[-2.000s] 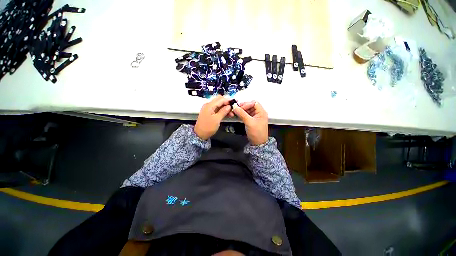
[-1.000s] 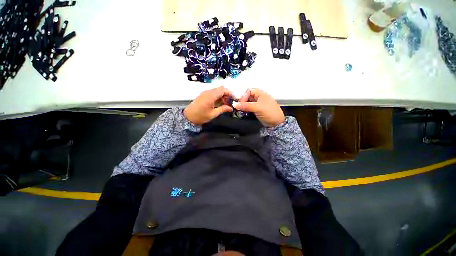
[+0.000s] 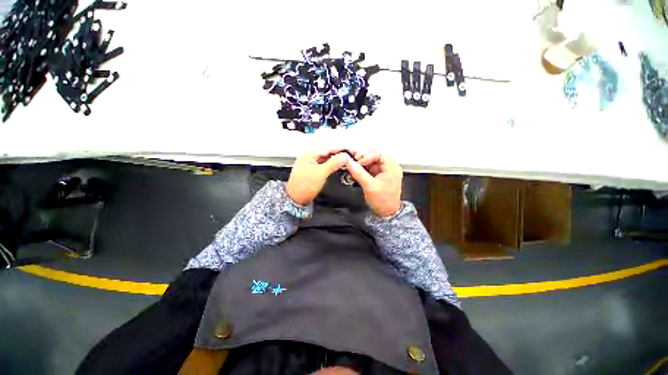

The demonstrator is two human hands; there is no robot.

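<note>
My left hand (image 3: 310,177) and my right hand (image 3: 380,183) meet at the table's front edge. Their fingers pinch a small black strap piece (image 3: 349,155) between them, mostly hidden by the fingertips. A small ring-like metal part (image 3: 347,178) shows just below the fingers. A tangled heap of assembled black fobs (image 3: 322,91) with silver-blue glints lies on the table beyond my hands. To its right is a short row of flat black straps (image 3: 417,84), with more straps (image 3: 454,70) beside it, each with a pale dot near the end.
Loose black straps (image 3: 80,62) spread at the far left. Faint rings (image 3: 206,72) lie left of the heap. At right are a clear bag of bluish fittings (image 3: 590,79), an amber-brown and white item (image 3: 560,58) and a dark hardware pile (image 3: 654,95). Cardboard boxes (image 3: 489,216) stand below the table.
The view has shifted, and the beige board now looks washed out to white. My hands have come closer together at the piece, which is still held between their fingers.
</note>
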